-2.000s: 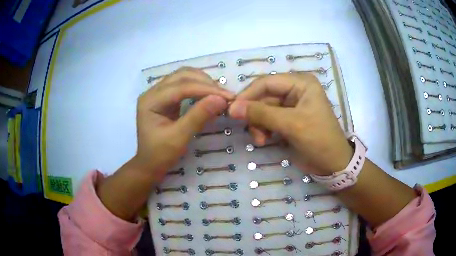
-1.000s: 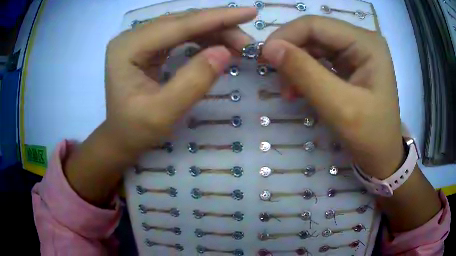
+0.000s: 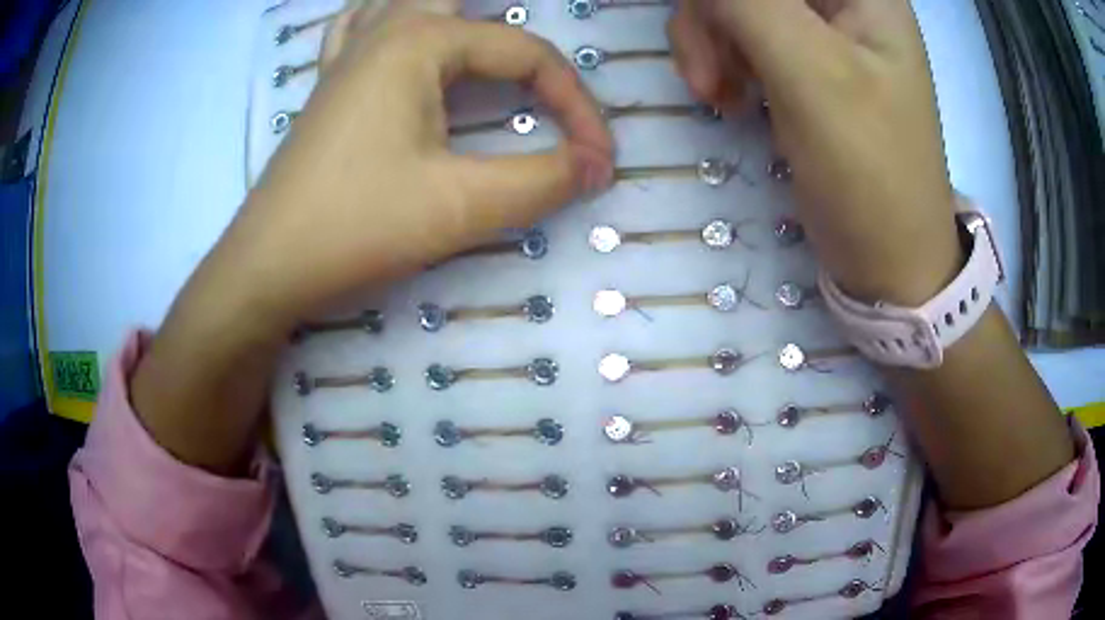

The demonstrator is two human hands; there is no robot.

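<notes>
Dumbbell-shaped parts, each two round metal ends joined by a thin brown link, lie in rows on the white sheet point(image 3: 570, 454). My left hand point(image 3: 388, 170) is over the upper left of the sheet. Its thumb and forefinger meet at the left end of one dumbbell-shaped part point(image 3: 713, 171) in the third column; the fingertips hide that end. My right hand point(image 3: 842, 145) is at the upper right, fingers bent down, partly cut off by the top edge. Whether it holds anything cannot be told. Thin wire tails stick out by many right-hand parts.
A tall stack of sheets point(image 3: 1054, 182) stands at the right. The white bench top point(image 3: 133, 182) has yellow tape point(image 3: 40, 279) and a green label point(image 3: 75, 374) at the left. Blue items show at the far left edge. A small printed label point(image 3: 394, 609) is on the sheet's near edge.
The hands were close together around a small round metal end; now they are apart. The left fingertips are down at a part, and the right hand has moved up. The view has shifted over the sheet.
</notes>
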